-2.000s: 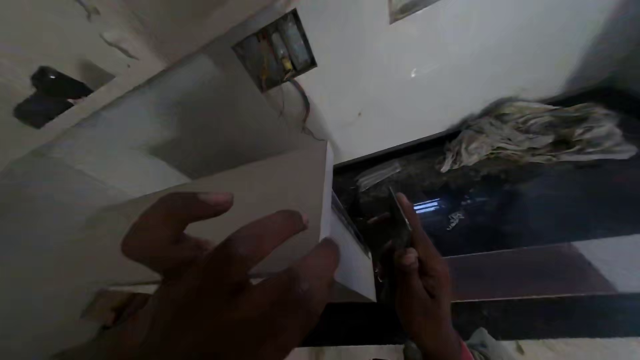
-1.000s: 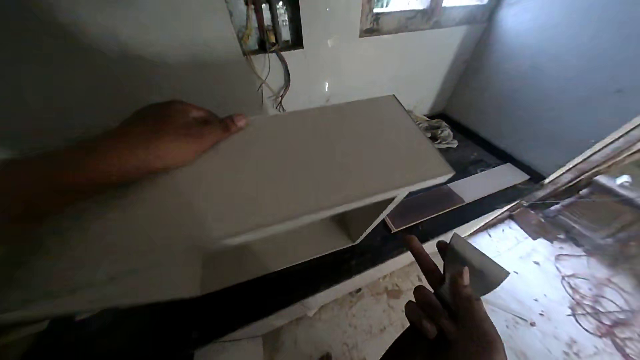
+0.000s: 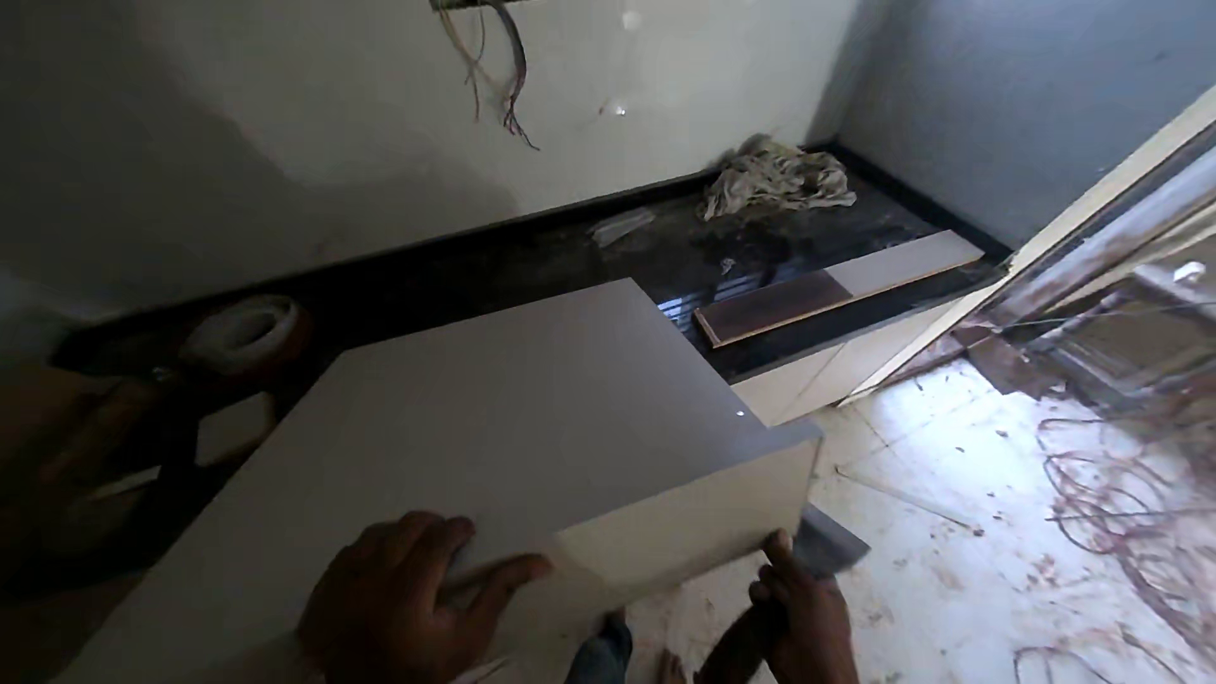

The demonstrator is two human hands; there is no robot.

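Observation:
A large pale laminated board box lies on a dark stone counter, its near end jutting over the counter's front edge. On its near edge rests my left hand, fingers bent and thumb spread to the right. My right hand is at the box's near right corner, closed around a flat grey piece, which looks like a scraper blade or thin sheet. Part of that piece is hidden behind the corner.
Farther along the black counter lie a narrow two-tone board and a crumpled cloth. A white roll sits at left. Loose wires hang from the wall. Tangled cable and a thin strip lie on the floor.
The box, tilted up one second ago, now lies with its broad face up. My left hand has moved to its near edge, and my right hand with the grey piece has come against its corner.

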